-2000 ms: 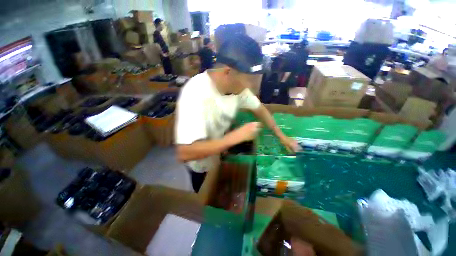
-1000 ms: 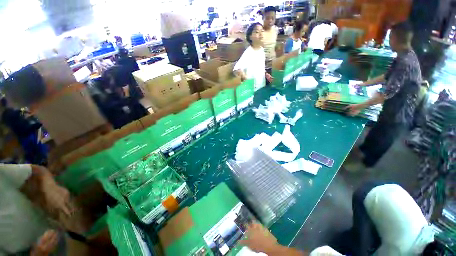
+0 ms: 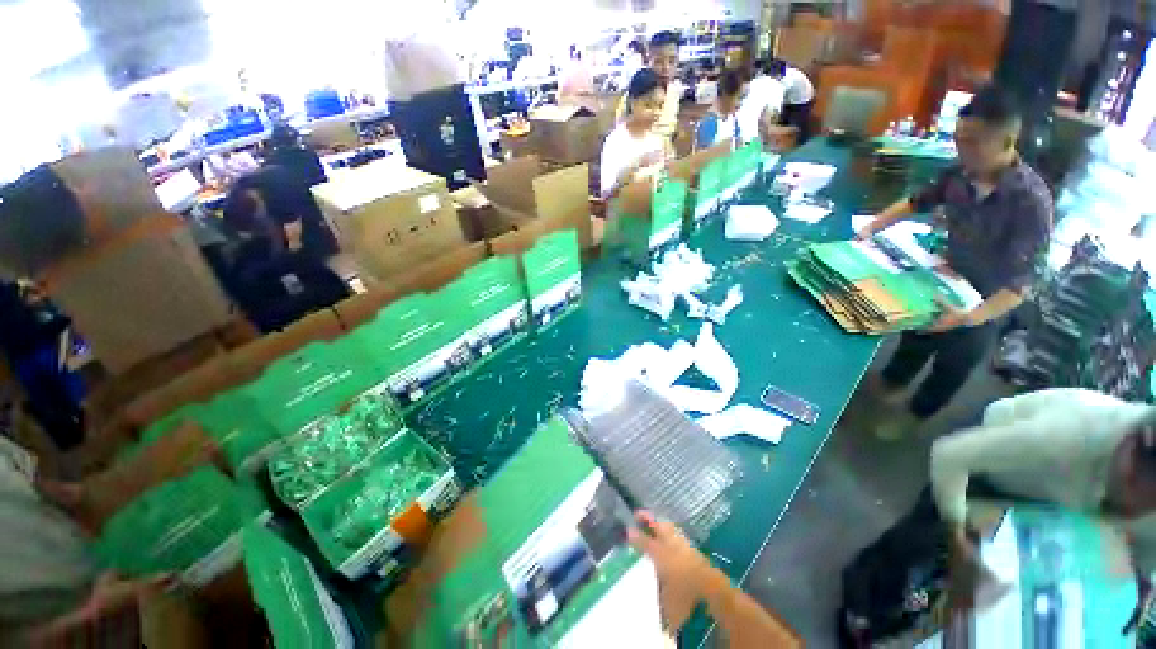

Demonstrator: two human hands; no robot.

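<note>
A green and white colour box (image 3: 530, 507) with a dark printed picture stands tilted at the bottom centre, blurred and partly cut off by the lower edge. My right hand (image 3: 666, 552) reaches in from the bottom and grips the box's upper right edge, fingers bent over it. My left hand is not in view. A flat stack of clear-silver ribbed air column bags (image 3: 659, 450) lies just beyond the box. Two open green trays (image 3: 437, 488) heaped with small clear packets stand left of it; the nearer bears an orange patch.
Green boxes (image 3: 412, 332) stand in a row along the far edge. Crumpled white waste (image 3: 634, 370) and a phone (image 3: 789, 404) lie on the table (image 3: 773, 342). One worker (image 3: 995, 203) handles flat box blanks (image 3: 862, 285); another bends at lower right (image 3: 1052, 444). Arms show at left.
The view has swung right from the neighbouring worker to the long table. Since the last earlier frame, my right hand and the colour box have moved slightly up. The bending worker has risen somewhat, revealing green-and-white blanks.
</note>
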